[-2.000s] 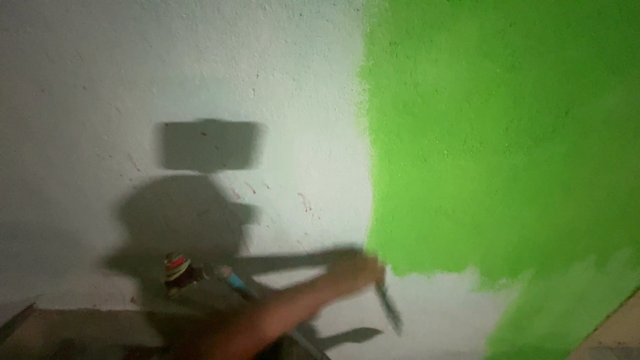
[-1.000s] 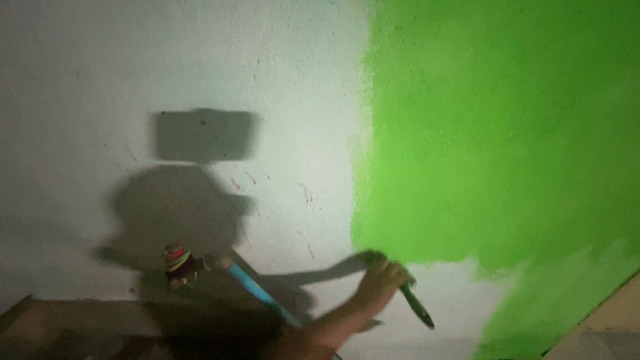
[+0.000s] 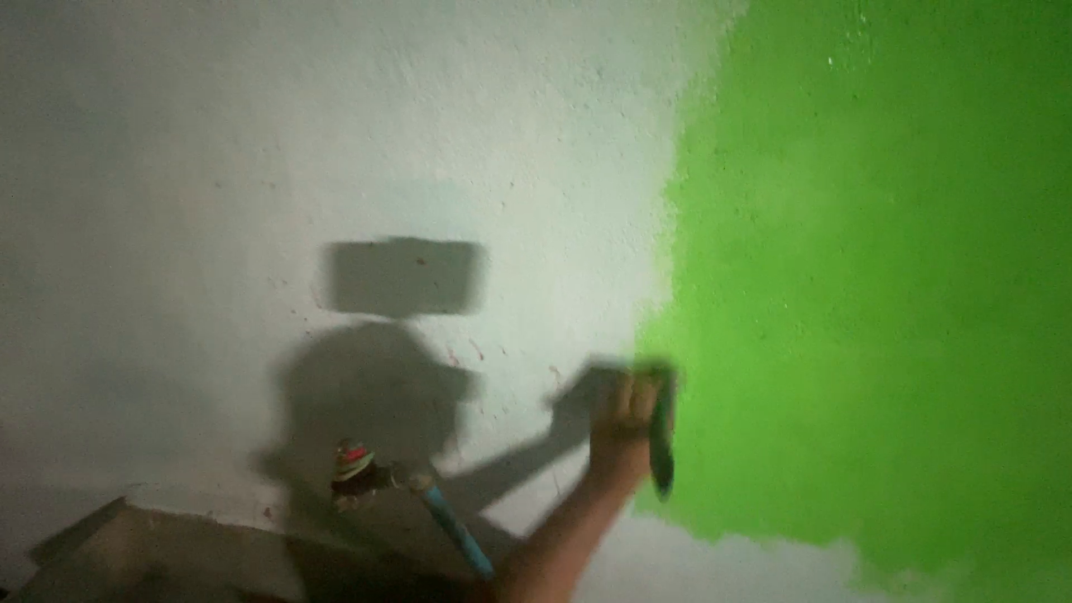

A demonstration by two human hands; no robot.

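My right hand (image 3: 621,419) is raised against the wall, gripping a paintbrush (image 3: 662,452) whose dark handle points down. The brush head is blurred and mostly hidden at the left edge of the green paint (image 3: 837,276). Left of that edge the wall (image 3: 536,209) is whitish, with small reddish marks. Below and to the left of the hand, a light blue pole (image 3: 454,526) slants up to a metal joint and a multicoloured striped piece (image 3: 353,461). My left hand is not in view.
A brownish ledge or surface (image 3: 167,544) runs along the lower left at the foot of the wall. Shadows of a capped head, a rectangular shape above it and an arm fall on the whitish wall. A whitish strip lies below the green paint.
My right hand with the paintbrush has moved up along the green edge. Green paint now covers a little more of the whitish wall at its lower left edge.
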